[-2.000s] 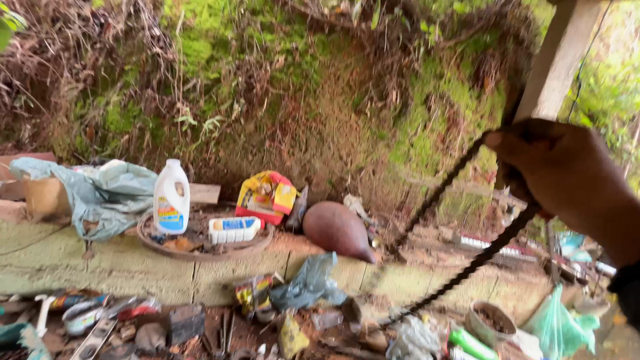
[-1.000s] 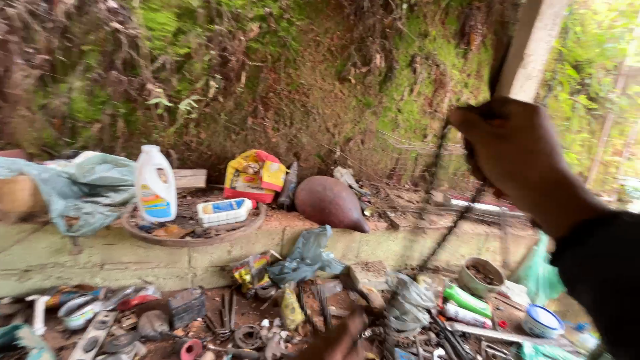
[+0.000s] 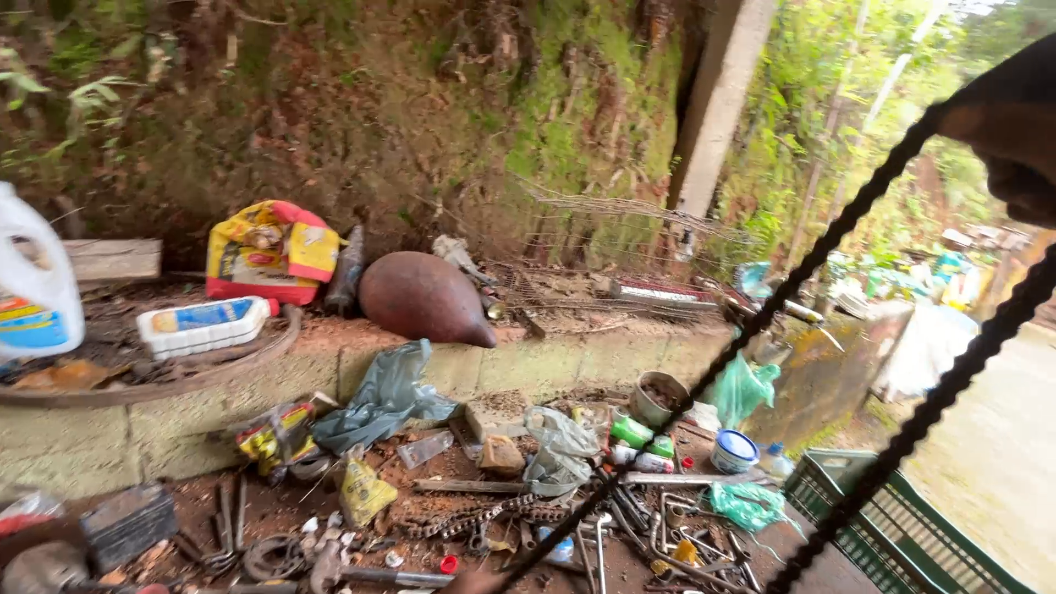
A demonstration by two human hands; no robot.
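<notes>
My right hand [image 3: 1011, 157], dark against the light at the upper right edge, grips a long dark chain or twisted cord [image 3: 742, 338]. Two strands slant down and left from it, one leaving the frame at the bottom. Only a small part of my left hand [image 3: 474, 582] shows at the bottom edge, beside the lower end of one strand; its grip is hidden. Near it lie a hammer [image 3: 396, 575] and a red bottle cap [image 3: 448, 564]. A rusty chain [image 3: 478, 516] rests among metal tools and bent rods [image 3: 660, 528].
A block ledge [image 3: 528, 367] holds a white jug [image 3: 37, 272], a white bottle [image 3: 206, 326], a red-yellow bag [image 3: 268, 256] and a brown teardrop-shaped object [image 3: 421, 297]. Plastic bags [image 3: 384, 396], a blue-lidded tub [image 3: 734, 451] and a green crate [image 3: 899, 528] stand lower. A post [image 3: 722, 107] rises behind.
My right hand has moved to the right edge, still with the dark strands. The view has shifted right, bringing in the green crate. A blurred hand showed at the bottom one second ago.
</notes>
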